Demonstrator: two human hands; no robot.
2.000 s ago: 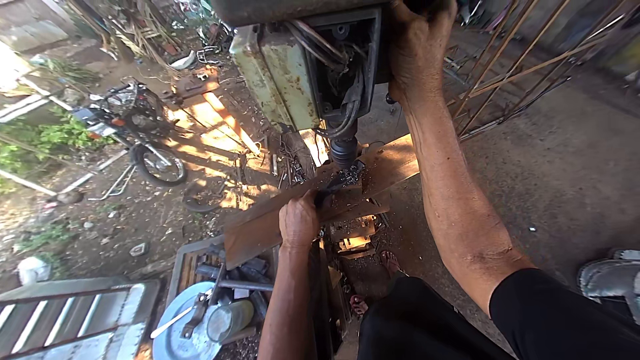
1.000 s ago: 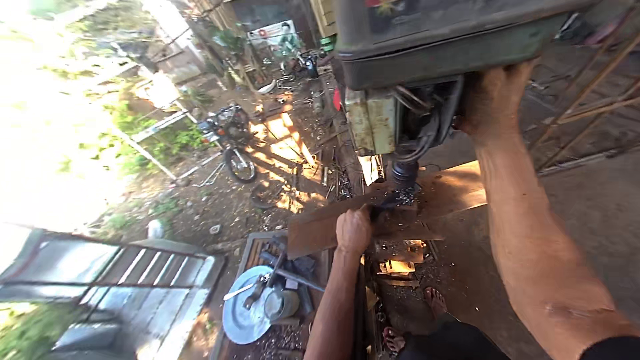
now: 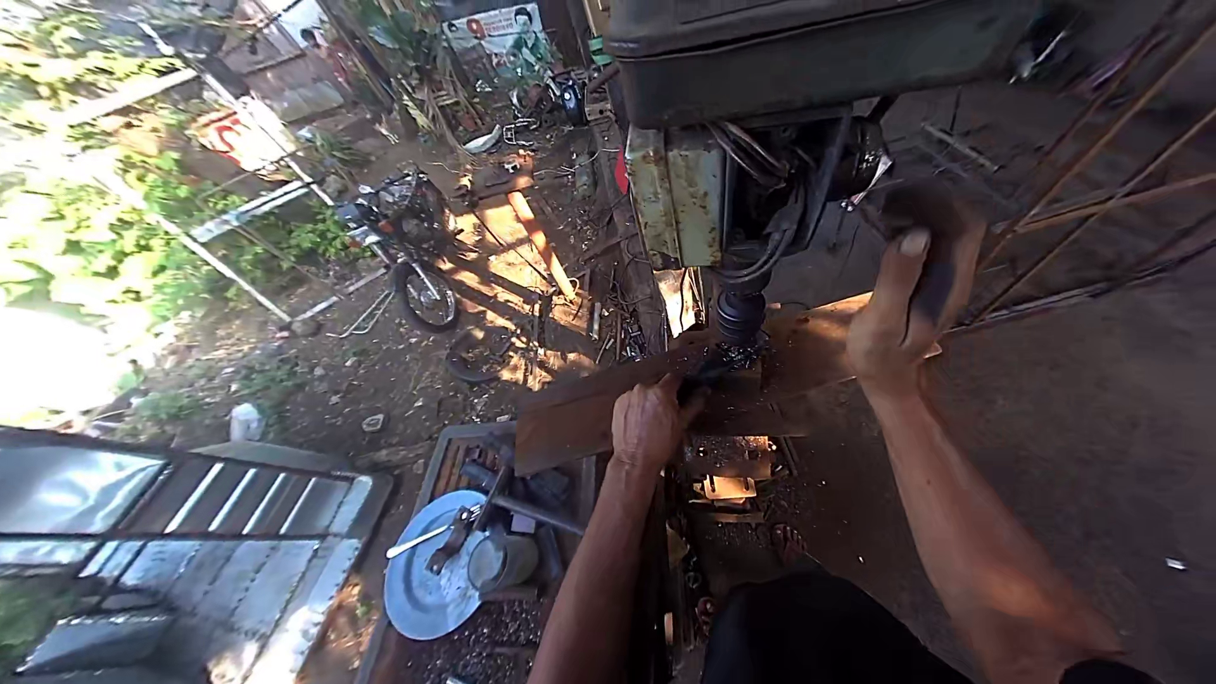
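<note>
A drill press [image 3: 674,199] with a rusty pale-green head stands in front of me, its dark chuck [image 3: 741,313] pointing down over a board. My left hand [image 3: 648,423] is closed around a dark, narrow piece [image 3: 701,373] that reaches under the chuck; what it is I cannot tell. Dark metal shavings [image 3: 741,351] lie around the drilling spot. A long brown board [image 3: 570,418] runs crosswise beneath. To the right of the head, my right hand [image 3: 907,304] is blurred and wrapped around a dark handle [image 3: 936,261]; how the handle joins the machine is hidden.
At lower left, a blue plate [image 3: 427,598] holds a cup [image 3: 503,560] and metal tools. A slatted metal panel [image 3: 237,503] lies further left. A motorcycle [image 3: 413,247] stands beyond on the dirt. Thin metal rods [image 3: 1092,204] slant across the right, and my feet are below the board.
My right hand has come away from the side of the drill head, outward and toward me. My left hand stays at the same spot by the chuck. The view has shifted.
</note>
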